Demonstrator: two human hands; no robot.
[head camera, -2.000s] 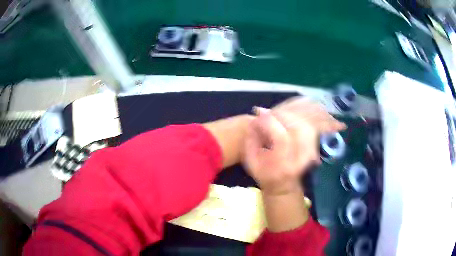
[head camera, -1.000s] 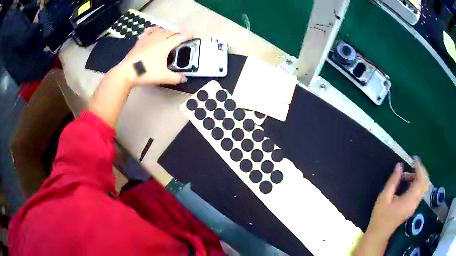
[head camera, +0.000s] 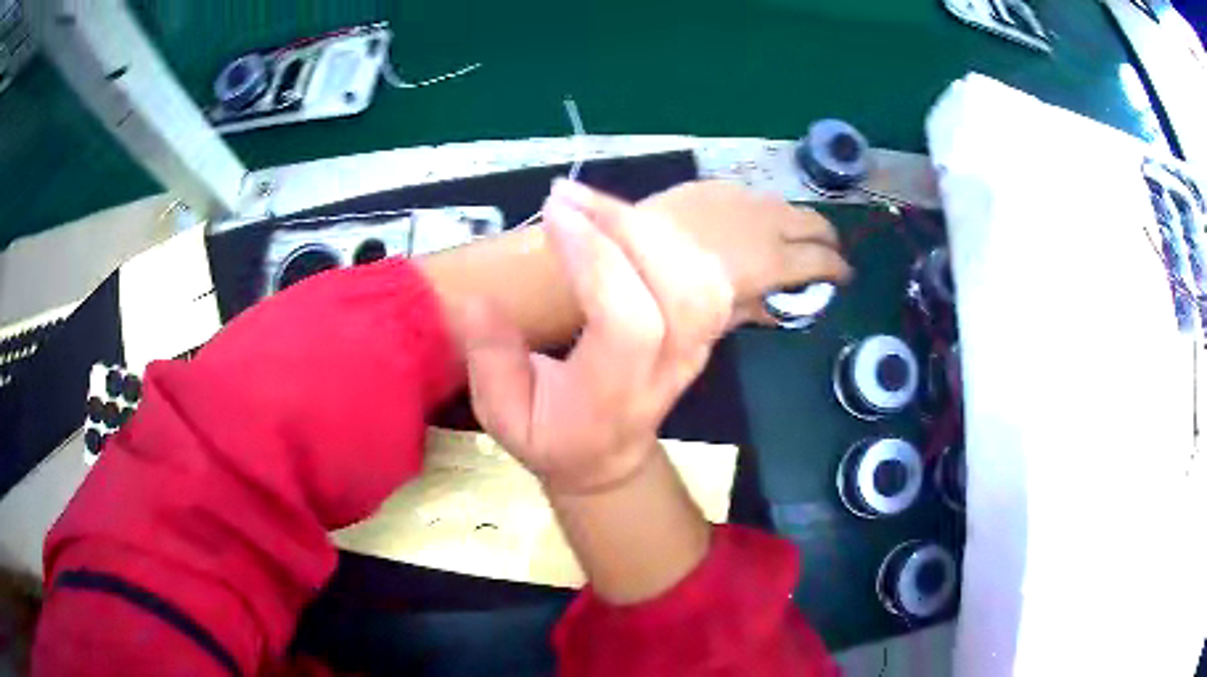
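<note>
My left hand reaches across to the right, its fingers on a small round speaker driver with a bright top. My right hand is blurred and lies over my left wrist, with thumb and fingers spread around it; whether it pinches anything is hidden. A silver-grey speaker housing with round openings lies on the black mat, partly behind my left forearm. A pale yellow release liner lies in front, partly under my arms.
More drivers stand at the right beside a white foam block. Another driver stands on the belt's white edge. A housing with driver lies on the green belt. A white post and black foam dots are at left.
The view has swung right. My left hand has left the housing at far left and is now on a driver. My right hand has moved onto my left wrist.
</note>
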